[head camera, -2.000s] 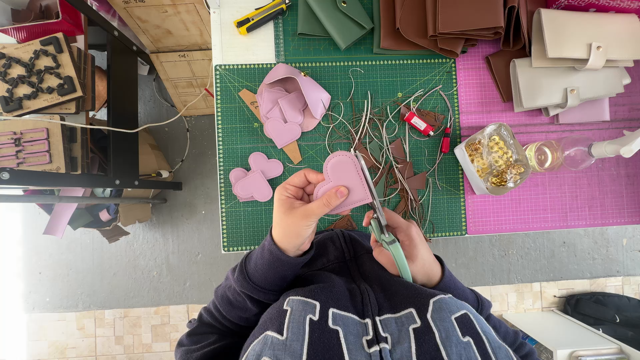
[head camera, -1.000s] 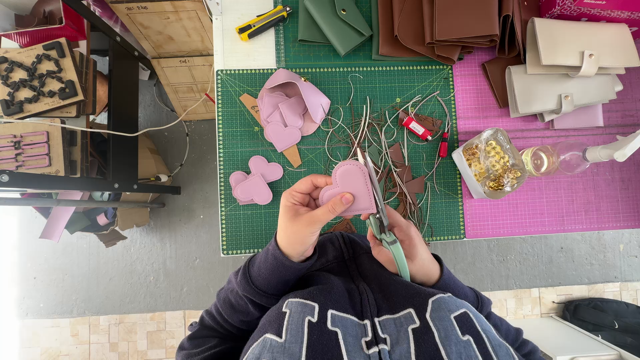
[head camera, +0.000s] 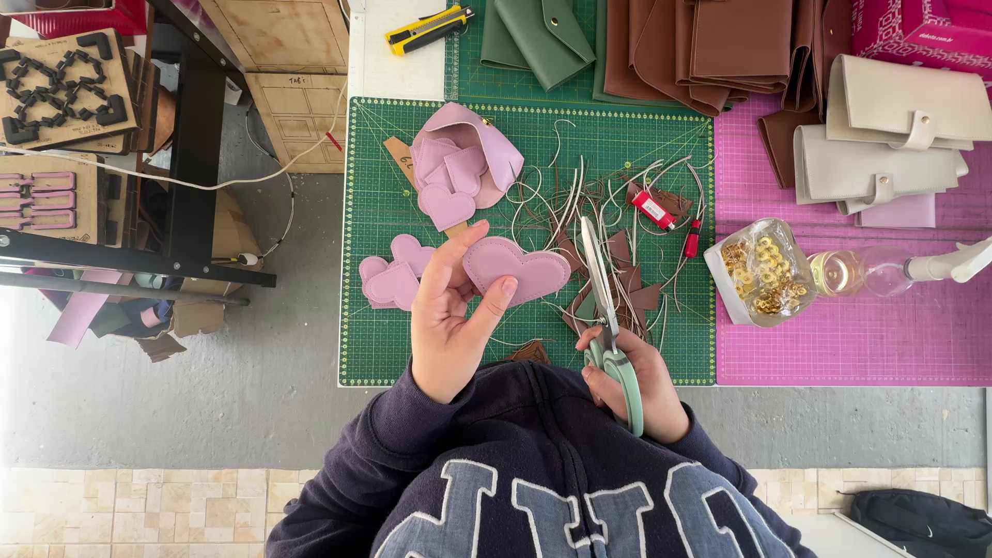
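Observation:
My left hand pinches a lilac stitched leather heart between thumb and fingers. In my right hand is a pair of scissors with mint-green handles, its blades nearly together and pointing up the mat, apart from the heart. Several more lilac hearts lie left of my left hand. Above them a folded lilac leather piece holds further hearts. Brown leather scraps and pale thread ends lie tangled behind the scissors, on the green cutting mat.
A tub of brass-coloured hardware and a clear spray bottle stand on the pink mat. Cream wallets, brown leather pieces, a green wallet and a yellow utility knife lie along the far side. Shelving is at left.
The scissors, earlier against the heart's right edge, are now apart from it. My left hand has moved left and turned the heart, whose lobes now face up and right.

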